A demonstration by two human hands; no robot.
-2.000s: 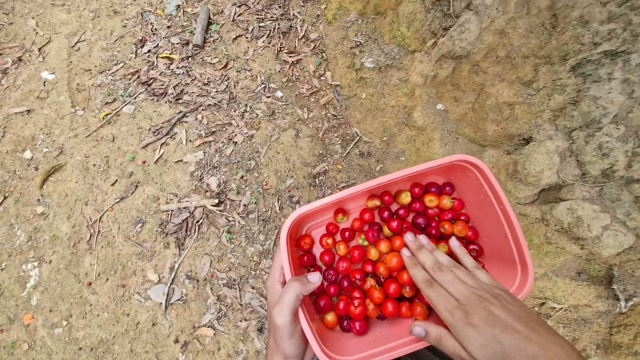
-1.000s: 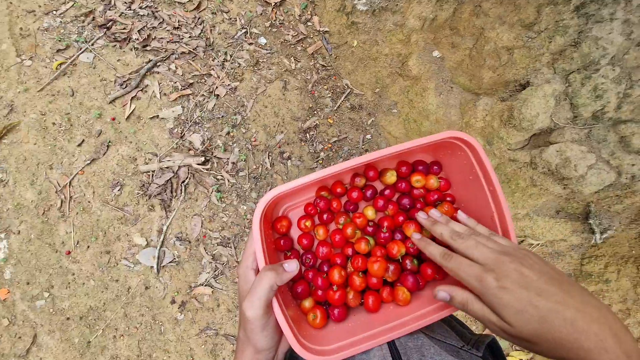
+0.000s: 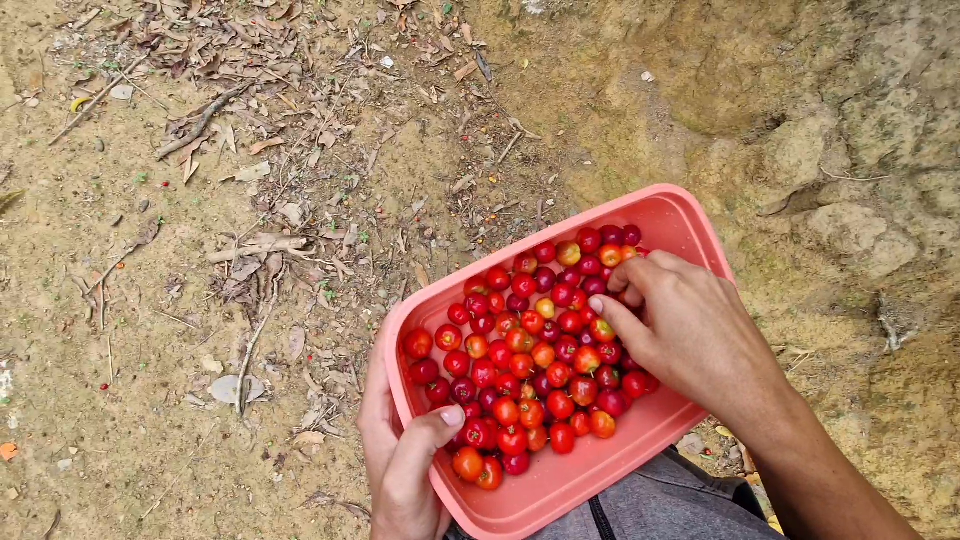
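Note:
A pink plastic container (image 3: 547,491), tilted in view, holds many small round fruits (image 3: 532,356), mostly red, some orange, yellowish or dark red. My left hand (image 3: 409,450) grips its left end, the thumb over the rim and the fingers outside under the wall. Inside the right part, my right hand (image 3: 667,322) has its fingers bent down among the fruits, thumb and index finger close together. The fingertips are partly hidden, so whether a fruit is pinched between them cannot be told.
Dirt ground with dry leaves (image 3: 247,45), twigs and a stick (image 3: 202,120) lies beyond the container. A rough earthen or rocky surface (image 3: 855,217) is on the right. Grey cloth (image 3: 660,499) with a zipper shows below the container.
My right hand's fingers, stretched flat over the fruits earlier, are now bent inward toward the thumb, farther up the container's right part. My left hand keeps its hold on the container.

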